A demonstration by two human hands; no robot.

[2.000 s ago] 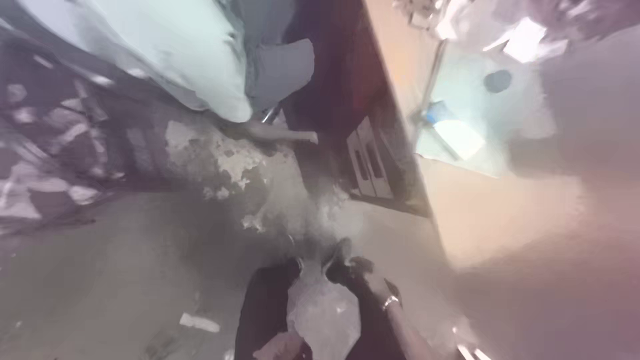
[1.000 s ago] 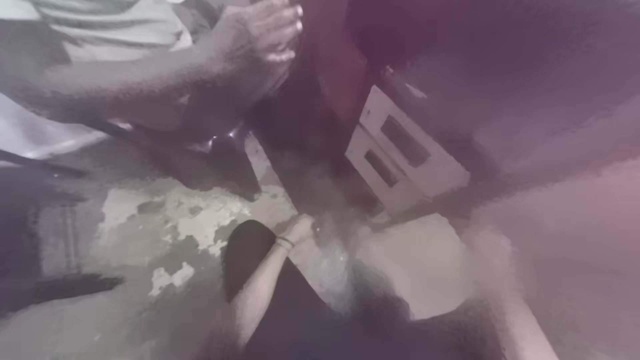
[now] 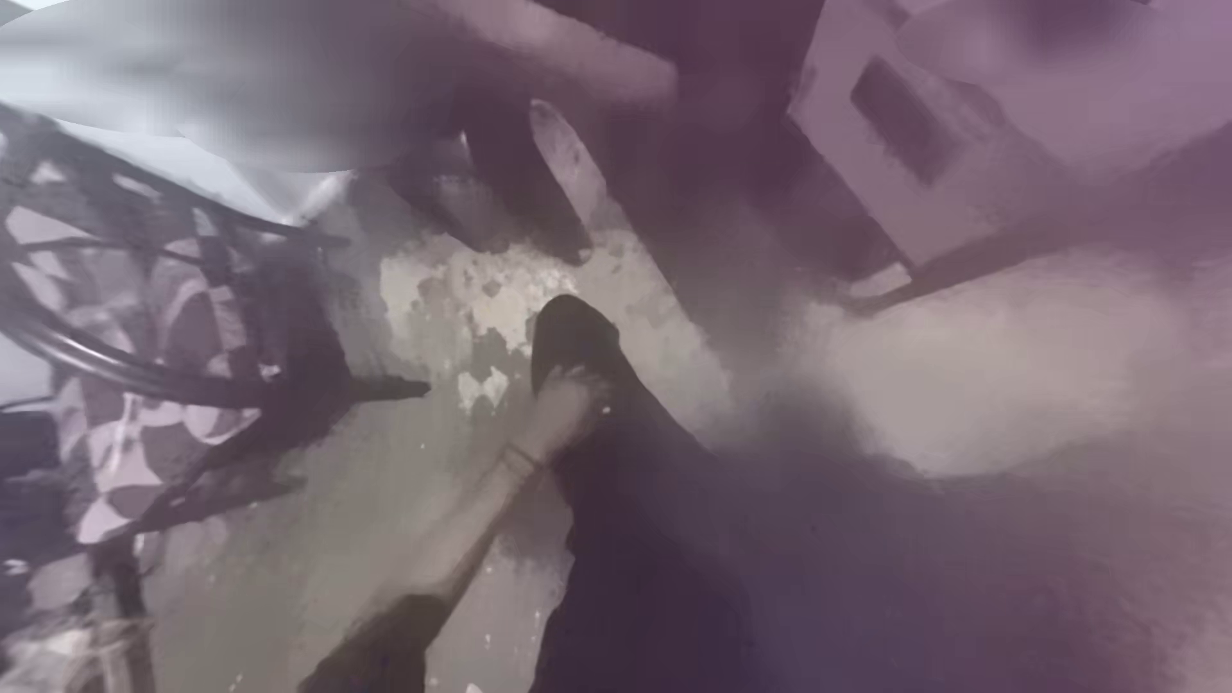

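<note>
My left hand (image 3: pixel 570 409), with a thin band at the wrist, rests on or just over the knee of my dark trousers (image 3: pixel 640 539). Its fingers are blurred, and no object shows in it. My right hand cannot be made out. To the right of my leg is a pale, blurred surface (image 3: pixel 991 366), too unclear to name. The floor (image 3: pixel 375 539) beside the leg is worn and has light patches.
At the left stands a chair-like frame with dark curved bars (image 3: pixel 125 371) and patterned fabric (image 3: pixel 207 327). A pale panel with a dark slot (image 3: pixel 962 144) is at the upper right. Another person's light clothing (image 3: pixel 241 87) shows at the upper left.
The view has shifted strongly. The other person's hands, seen at the top left a second ago, no longer show clearly. My left hand remains by my knee.
</note>
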